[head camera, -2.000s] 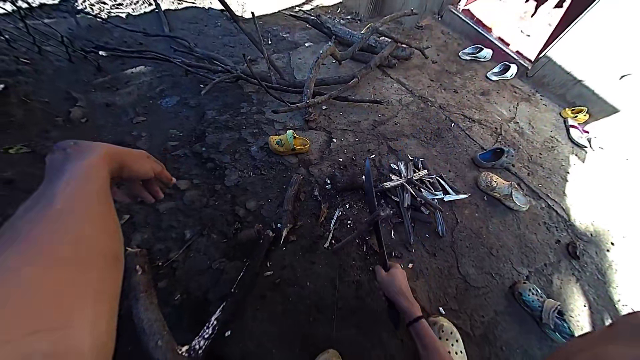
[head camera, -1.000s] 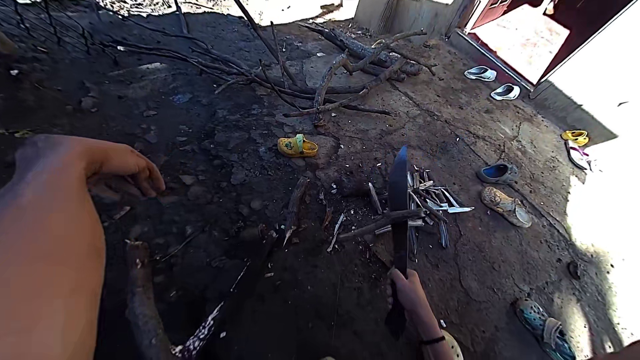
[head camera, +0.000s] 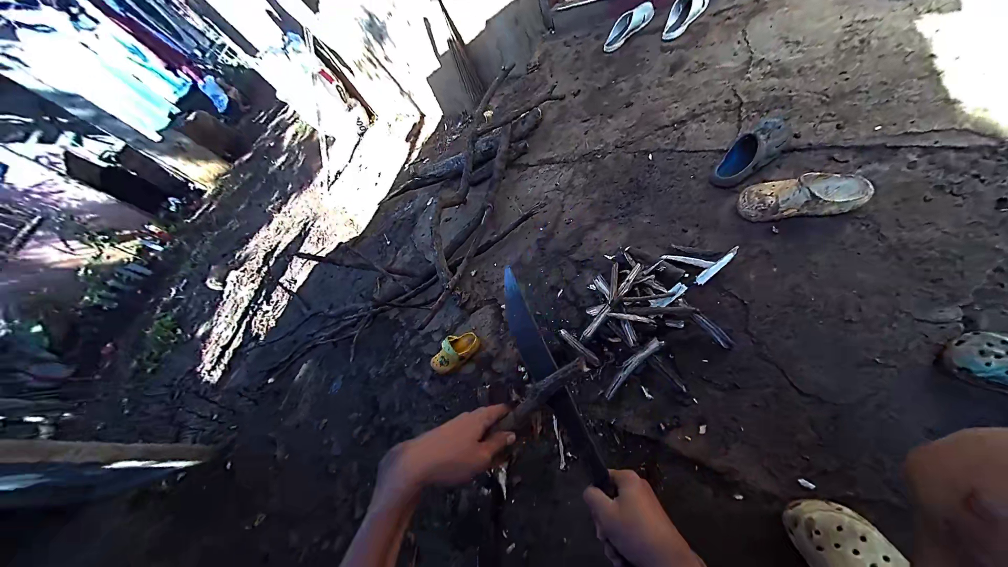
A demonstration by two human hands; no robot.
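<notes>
My left hand (head camera: 457, 450), at the lower middle of the head view, grips one end of a short dark stick (head camera: 545, 389). My right hand (head camera: 635, 512), lower and to the right, is closed on the handle of a machete (head camera: 543, 358), whose long dark blade points up and to the left. Blade and stick cross each other in the view; whether they touch, I cannot tell. Just right of the blade lies a loose pile of short split sticks (head camera: 630, 307) on the dark ground.
A small yellow clog (head camera: 455, 352) lies left of the blade. Long branches (head camera: 472, 197) are heaped beyond it. Toward the upper right lie a blue clog (head camera: 750, 153), a tan clog (head camera: 803, 197) and white shoes (head camera: 628, 27). A cream clog (head camera: 843, 535) is at the bottom right.
My left hand, empty and off to the left before, now holds the stick. The machete stays in my right hand. The view has swung and tilted strongly.
</notes>
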